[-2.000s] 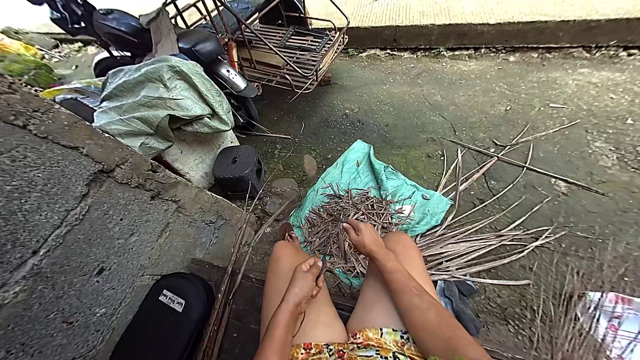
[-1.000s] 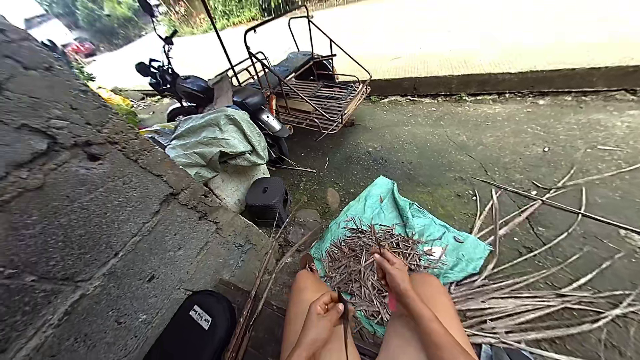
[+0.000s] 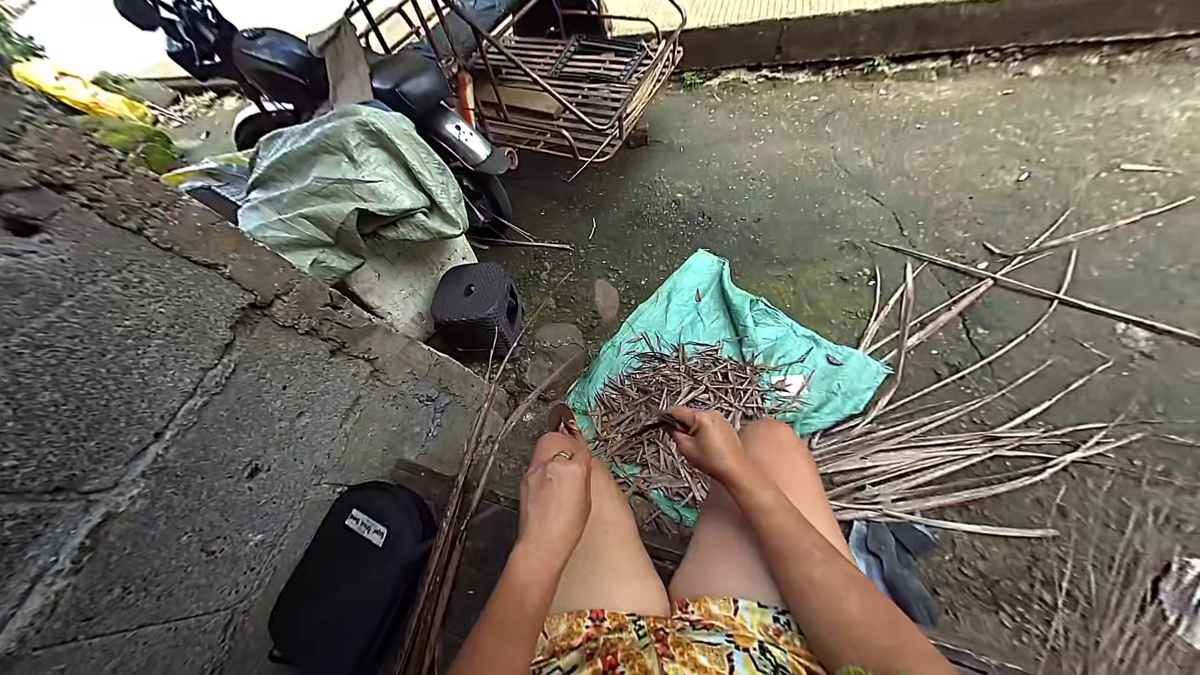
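Observation:
My left hand [image 3: 555,483], with a ring on one finger, is closed above my left knee; a brown thing, perhaps a blade or leaf piece, shows at its top. My right hand [image 3: 710,441] pinches a dark strip of dried leaf [image 3: 664,420] beside my right knee, over the pile. Beneath and beyond the hands, a heap of short dry leaf pieces [image 3: 694,380] lies on a green woven plastic sack [image 3: 698,291]. Long dried fronds [image 3: 966,450] spread over the ground to the right of the sack.
A black case [image 3: 352,581] and long dry stalks [image 3: 455,525] lie to my left, beside a concrete wall [image 3: 169,403]. A black plastic stool [image 3: 476,305] stands ahead left, near a motorcycle [image 3: 403,84] with a metal sidecar [image 3: 572,84]. Dark cloth [image 3: 891,567] lies at right.
Against one second ago, my left hand is raised and drawn in, and the dark strip once beside it no longer hangs there. My right hand remains over the pile. The view has tilted down.

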